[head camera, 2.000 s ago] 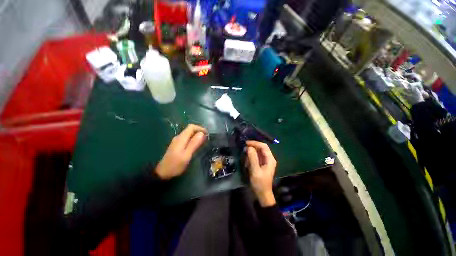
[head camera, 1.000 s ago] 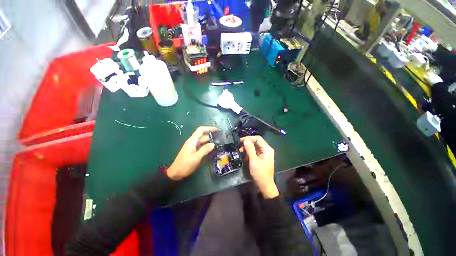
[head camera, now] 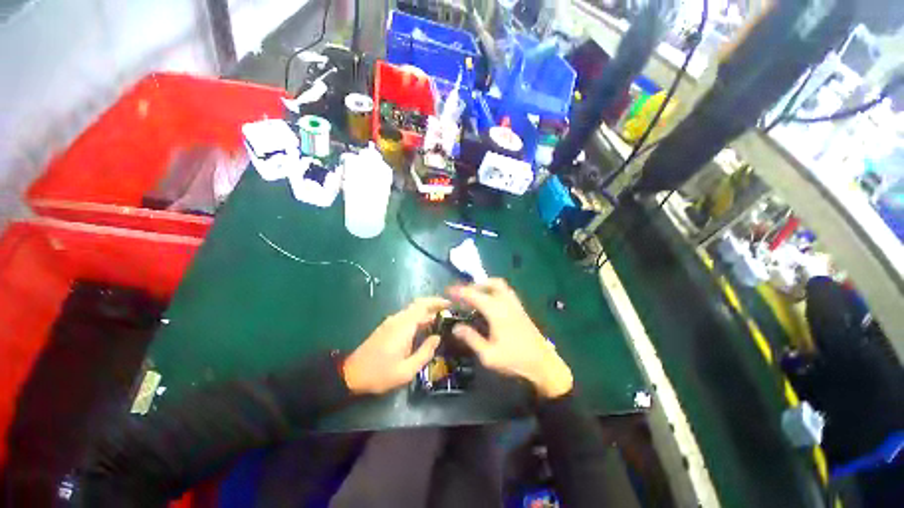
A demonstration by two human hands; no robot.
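Observation:
The open black adapter housing (head camera: 445,375) lies near the bench's front edge, with yellow and metallic parts showing inside. My left hand (head camera: 393,347) is at its upper left, fingers curled against a dark part at the top of the housing. My right hand (head camera: 508,335) reaches over from the right, fingers spread above the same part. The fingers hide most of that part, so what each hand grips cannot be told. The white end of the rod tool (head camera: 467,259) lies just beyond my right fingers; its black handle is hidden.
A squeeze bottle (head camera: 368,192), white holders (head camera: 315,183), a lit digital meter (head camera: 434,186) and an outlet strip (head camera: 506,173) stand at the back. A thin pale wire (head camera: 319,260) lies at left. Red bins (head camera: 119,230) are beside the bench; the conveyor (head camera: 684,327) runs at right.
The view has shifted, so the bench shows lower. My right hand has moved from the housing's right side to over its top, close to my left hand.

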